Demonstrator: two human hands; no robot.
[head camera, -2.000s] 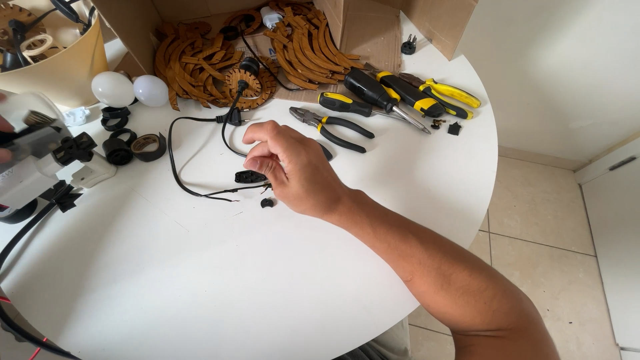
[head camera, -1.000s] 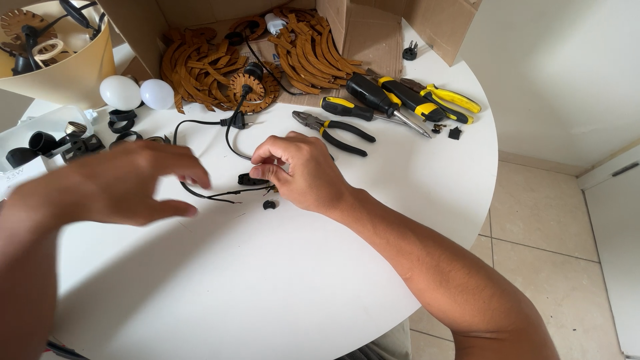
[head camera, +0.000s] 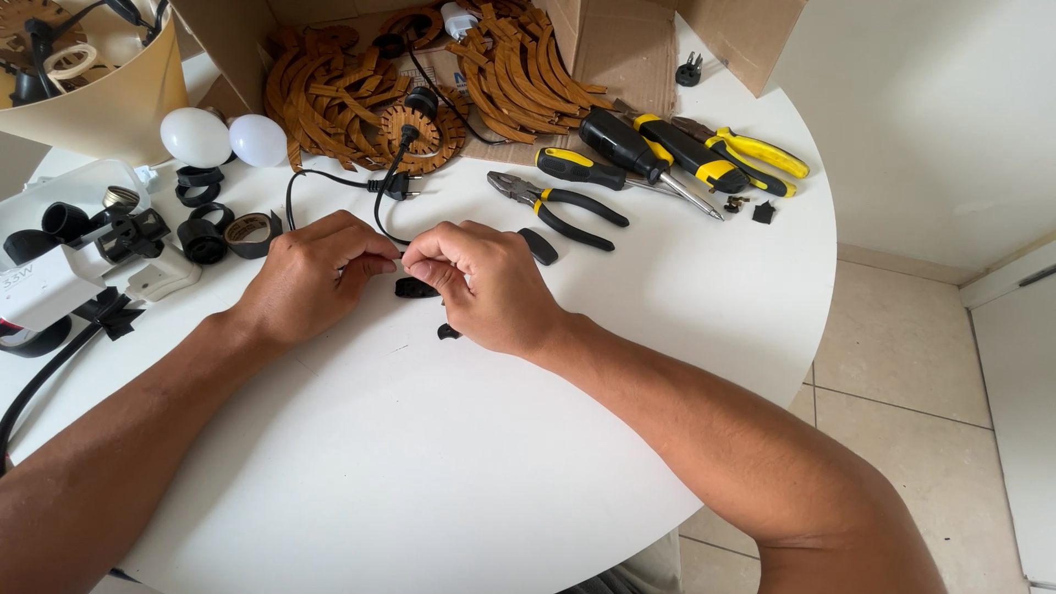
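Note:
My left hand (head camera: 318, 276) and my right hand (head camera: 487, 285) meet fingertip to fingertip over the white round table, both pinching the black electrical cord (head camera: 379, 216); its ends are hidden by my fingers. Below the fingertips lies a black plastic housing part (head camera: 415, 288), partly covered by my right hand. A small black piece (head camera: 448, 332) rests just under that hand, and a black oval cover (head camera: 538, 247) lies to its right. The cord's two-pin plug (head camera: 398, 186) lies behind my hands. Combination pliers (head camera: 558, 208) with black and yellow handles lie behind the cover.
Screwdrivers (head camera: 631, 148), a utility knife (head camera: 691, 154) and more pliers (head camera: 755, 157) lie back right. A cardboard box (head camera: 627, 62) holds curved wooden pieces (head camera: 511, 70). Bulbs (head camera: 195, 138), a tape roll (head camera: 252, 234), a white charger (head camera: 49, 285) and a plastic container (head camera: 78, 186) stand at left.
My left hand has come in from the left and now meets my right hand at the cord. The white charger, in my left hand's grasp two seconds ago, now lies at the left.

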